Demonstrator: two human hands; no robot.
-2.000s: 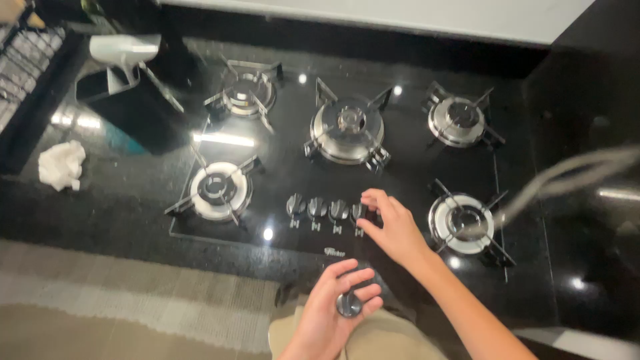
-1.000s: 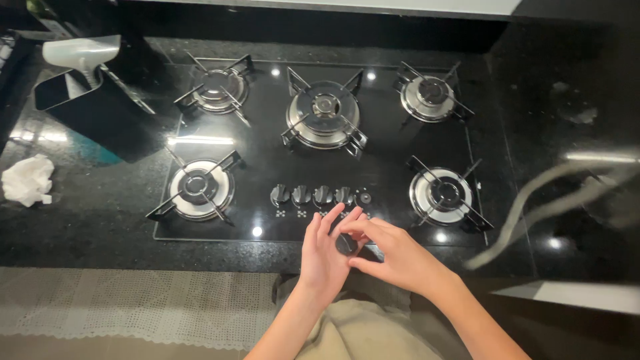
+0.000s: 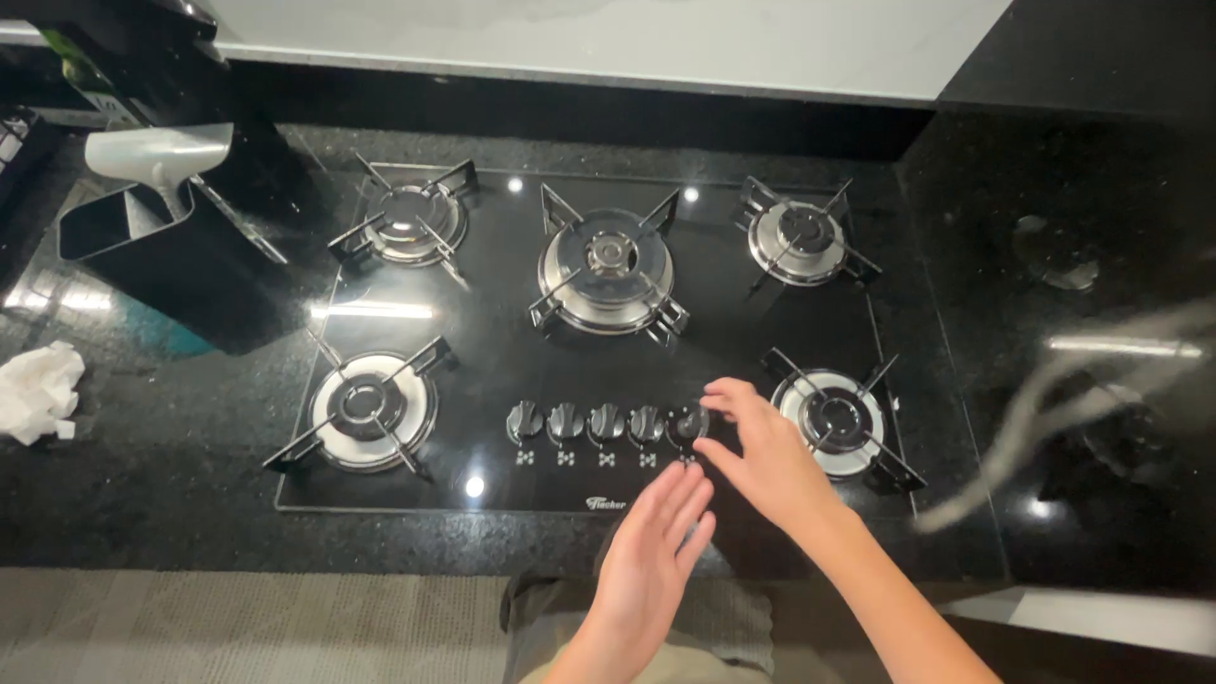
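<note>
My right hand (image 3: 760, 451) reaches over the front of a black glass gas cooktop (image 3: 475, 366), its thumb and fingers around the rightmost control knob (image 3: 691, 425). Nearer the front edge, my left hand (image 3: 660, 560) is raised with the palm turned inward and the fingers extended; no object shows in it. Several black knobs stand in a row left of my right hand, among them one beside it (image 3: 647, 425) and one at the far left (image 3: 523, 422). The front right burner (image 3: 836, 423) lies just beyond my right hand. The large central burner (image 3: 608, 266) is behind the knobs.
Metal pan supports stand over the front left burner (image 3: 366, 408), rear left burner (image 3: 413, 223) and rear right burner (image 3: 798, 242). At the left are a black utensil holder (image 3: 180, 266) and crumpled white paper (image 3: 40, 391). A blurred pale strand (image 3: 1016, 427) crosses the right side.
One second ago both hands were together around a dark knob in front of the cooktop. My right hand has moved up to the right end of the knob row, and my left hand holds nothing visible.
</note>
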